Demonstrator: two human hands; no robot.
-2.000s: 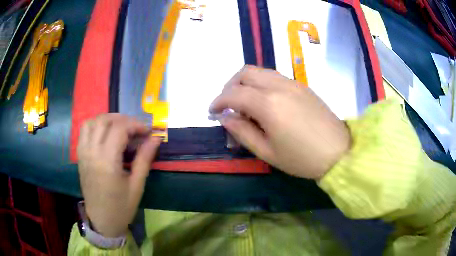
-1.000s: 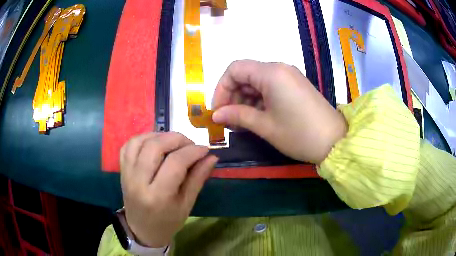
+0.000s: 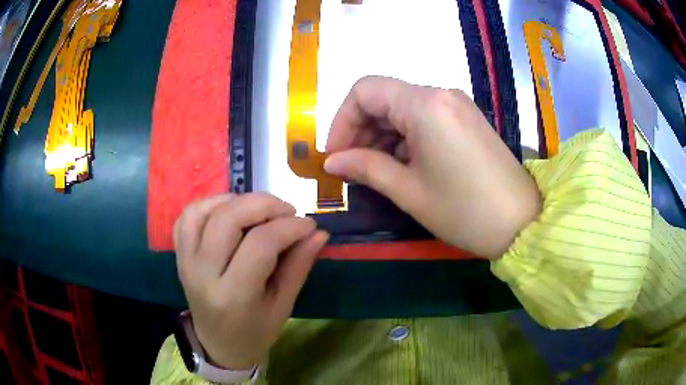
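The near flex cable [image 3: 303, 105], an orange strip, lies on the white back of the left LCD module [image 3: 399, 45]. Its lower end reaches the FPC connector [image 3: 331, 204] beside the module's black lower border. My right hand [image 3: 436, 165] pinches the cable's edge just above that end between thumb and index finger. My left hand [image 3: 244, 263] is just left of and below the connector, thumb and fingertips close together; whether they hold something small cannot be seen. The red foam tray [image 3: 192, 113] surrounds the module.
A second flex cable [image 3: 543, 83] lies on the right LCD module [image 3: 594, 83]. A pile of flex cables [image 3: 71, 98] lies on the dark green mat [image 3: 113, 173] at left. Pale liner strips [image 3: 658, 128] lie at far right. A red frame shows at lower left.
The view has shifted, placing the tray further right than two seconds ago. My right hand has moved left across the module to the cable's lower end. My left hand no longer covers the connector's left side.
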